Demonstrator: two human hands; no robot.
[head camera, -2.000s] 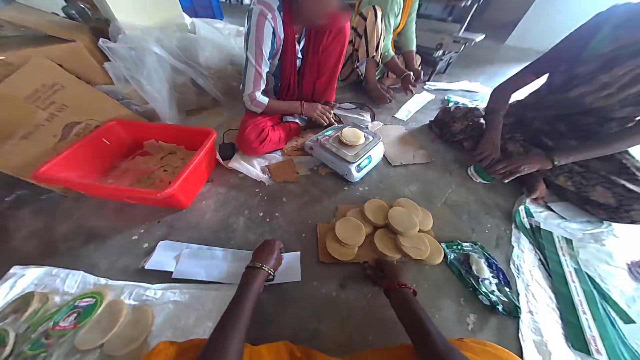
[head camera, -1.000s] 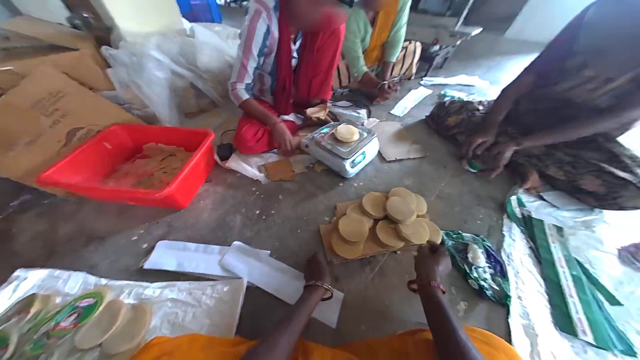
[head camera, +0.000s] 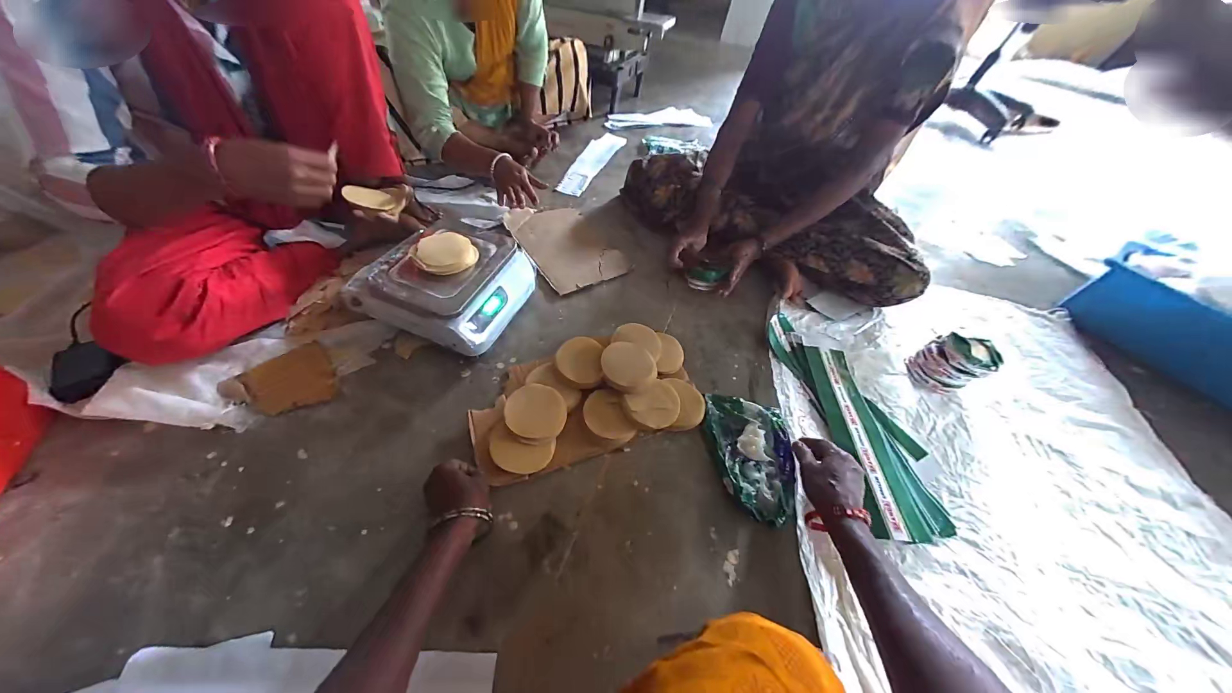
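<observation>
My left hand (head camera: 458, 493) is at the lower left corner of a cardboard piece (head camera: 481, 448), fingers curled; whether it grips the cardboard cannot be told. Several stacks of thin round tan discs (head camera: 535, 412) lie on the cardboard. My right hand (head camera: 830, 475), with a red bracelet, is curled at the edge of a white plastic sheet (head camera: 1049, 558), between a crumpled green plastic wrapper (head camera: 756, 481) and green printed strips (head camera: 890, 452). The wrapper bears a whitish lump. What my right hand holds, if anything, is hidden.
A digital scale (head camera: 448, 289) bears a stack of discs (head camera: 445, 252); beside it a person in red holds discs (head camera: 373, 198). Another person holds a small green-rimmed item (head camera: 707, 276). Wrapped packets (head camera: 953, 362) lie on the sheet. White paper (head camera: 289, 669) is at bottom left.
The view has swung to the right. My right hand has moved from the cardboard to the plastic sheet's edge; my left hand has left the white paper strips. The person in red now holds discs.
</observation>
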